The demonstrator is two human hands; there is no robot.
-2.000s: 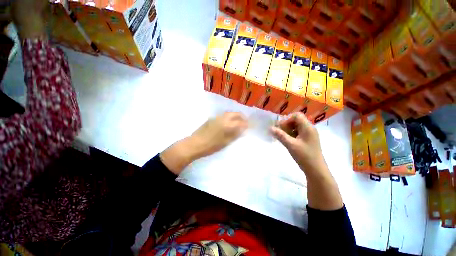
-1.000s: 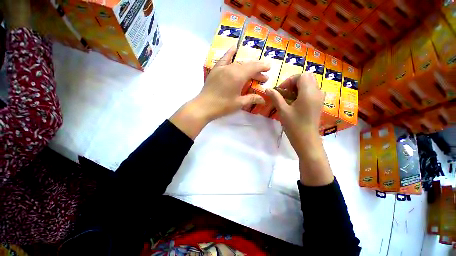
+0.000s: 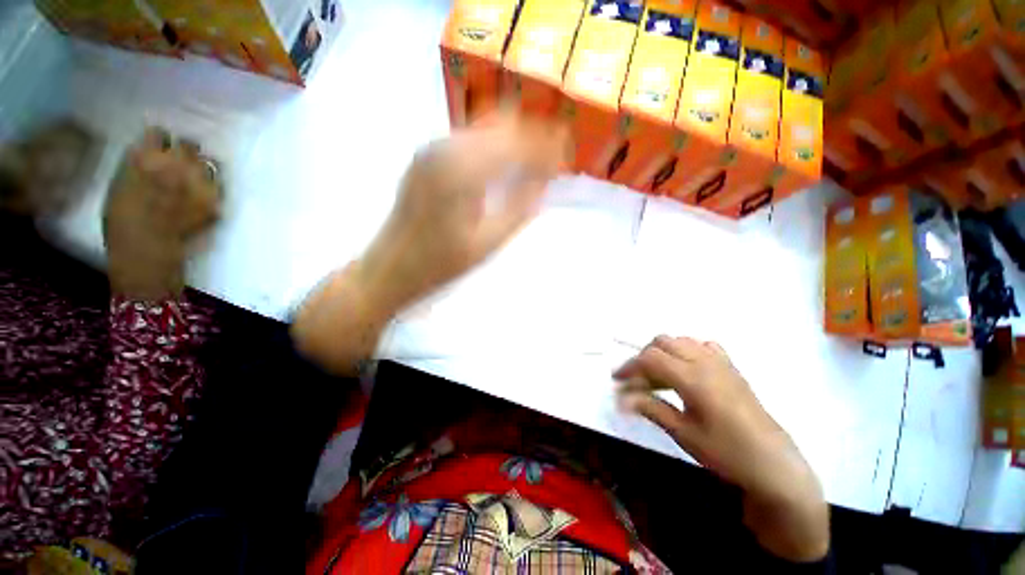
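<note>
A row of several orange and yellow cartons stands side by side on the white table, ahead of my hands. My left hand is blurred and raised in front of the row's left cartons; whether it holds anything cannot be told. My right hand is low over the table near its front edge, fingers bent and slightly blurred, close to a pale sheet lying on the tabletop. Whether something small is between its fingertips cannot be made out.
More stacked cartons stand behind and right. A few cartons, a clear plastic bag and black parts lie at right. At left are a co-worker's hands, patterned sleeve and other cartons.
My right hand has moved from the carton row down to the table's front edge. My left hand has drawn back slightly from the cartons. The co-worker's hands are now lower at left.
</note>
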